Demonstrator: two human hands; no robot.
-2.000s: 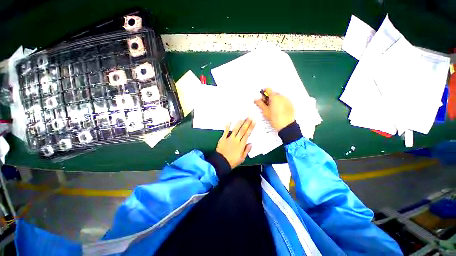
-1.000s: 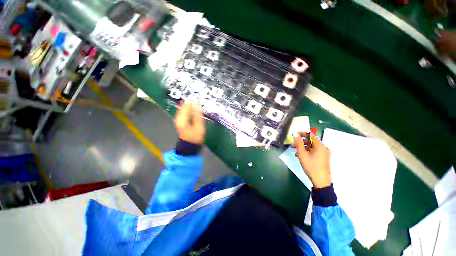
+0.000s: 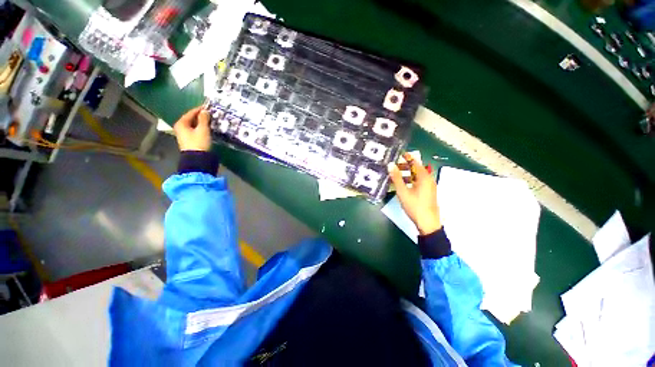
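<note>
A black component tray [image 3: 316,107] with a glossy clear gridded layer lies across the green bench, tilted down to the right. Several pale squares with dark round centres sit in its pockets, mostly at its left and right ends. My left hand [image 3: 194,130] grips the tray's lower left corner. My right hand [image 3: 419,193] grips its lower right edge with thumb and fingers; a small dark and yellow piece, perhaps the pen, shows between the fingers. White record sheets [image 3: 488,236] lie to the right of my right hand, partly under the sleeve.
More loose white papers [image 3: 614,301] lie at the far right. Clear blister trays [image 3: 122,36] and papers are at the upper left. Small parts [image 3: 569,62] lie at the upper right, past the pale edge strip [image 3: 495,165]. A shelf and grey floor are left.
The view has swung left from the sheets to the tray. My right hand has left the sheets, and both hands now hold the tray. My left hand has moved outward to its corner.
</note>
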